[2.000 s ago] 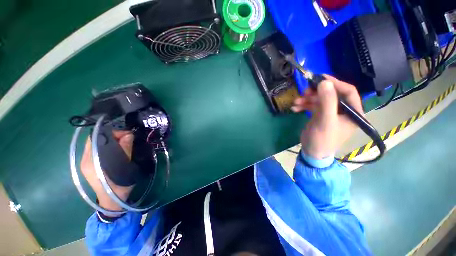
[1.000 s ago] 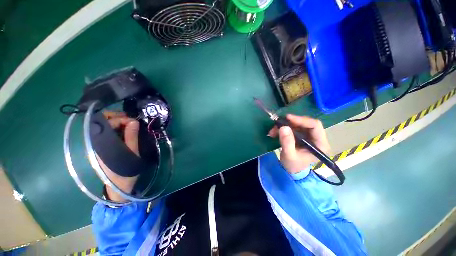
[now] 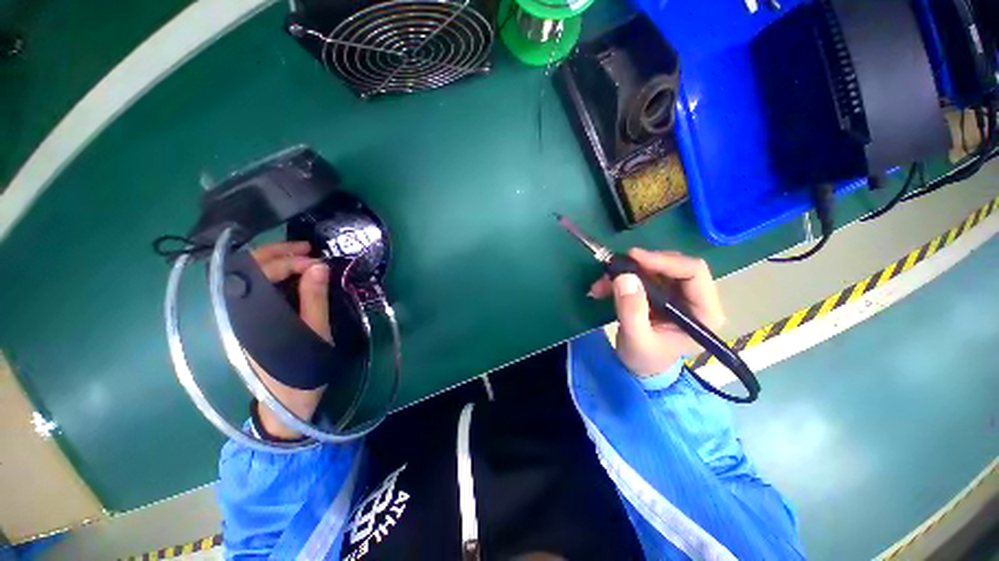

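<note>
My left hand (image 3: 303, 296) holds a black headset by its near earcup, above the green mat at the left. The open earcup (image 3: 362, 232) faces up, with a small whitish patch inside and thin reddish wires running toward my body. The other earcup (image 3: 272, 195) lies beyond my hand. Two silver headband hoops (image 3: 186, 362) and a wide black inner strap (image 3: 266, 320) curve around my left wrist. My right hand (image 3: 664, 311) grips the black handle of a soldering iron (image 3: 630, 268) like a pen. Its thin tip points up and left, apart from the earcup.
A fume fan (image 3: 408, 49) and a green solder wire spool (image 3: 542, 33) stand at the back. The iron stand (image 3: 624, 104) with its yellowish sponge (image 3: 653, 189) is right of centre. A blue tray (image 3: 718, 208) and a dark ribbed soldering station (image 3: 893, 93) are at the right.
My right hand has brought the iron away from the stand, toward my body and slightly left. The headset has shifted slightly right in my left hand. The fan, spool and stand sit higher in view.
</note>
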